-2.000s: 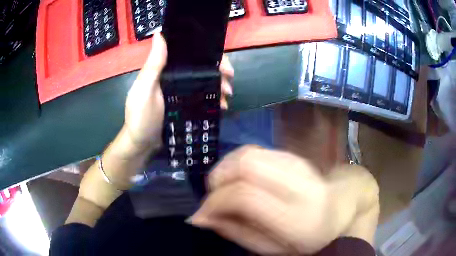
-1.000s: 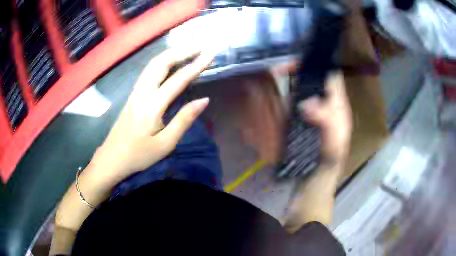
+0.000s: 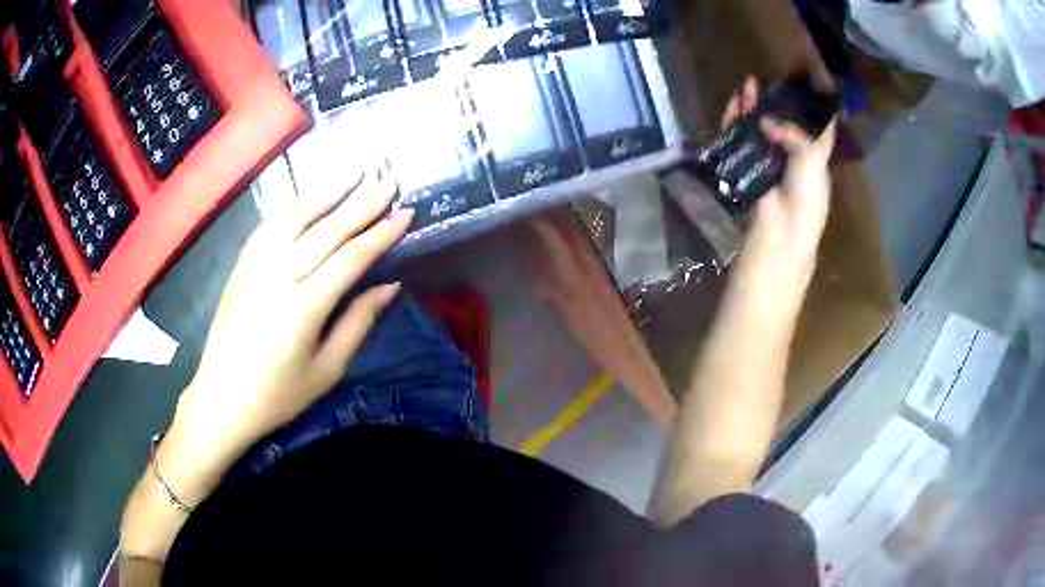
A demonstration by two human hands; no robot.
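My right hand [image 3: 791, 172] holds a black flip phone [image 3: 762, 143] over the open cardboard box at the right; its fingers cover part of the phone. My left hand [image 3: 304, 292] holds nothing. Its fingers are apart and its fingertips are at the near left edge of the clear blister tray [image 3: 550, 186], which holds rows of display windows with black borders and "4G" printing. Glare hides part of the tray. The red phone tray [image 3: 218, 172] lies at the left with several open flip phones [image 3: 166, 103] in its slots, keypads showing.
The open cardboard box [image 3: 842, 275] stands below the bench at the right, with crumpled clear plastic [image 3: 682, 275] at its near left part. A white paper piece [image 3: 143, 341] lies on the dark green worktop [image 3: 86, 459] beside the red tray. White boxes [image 3: 951, 373] are at the lower right.
The view has turned to the right. The phone has gone from between my hands into my right hand alone, over the box. My left hand has let go and rests at the blister tray.
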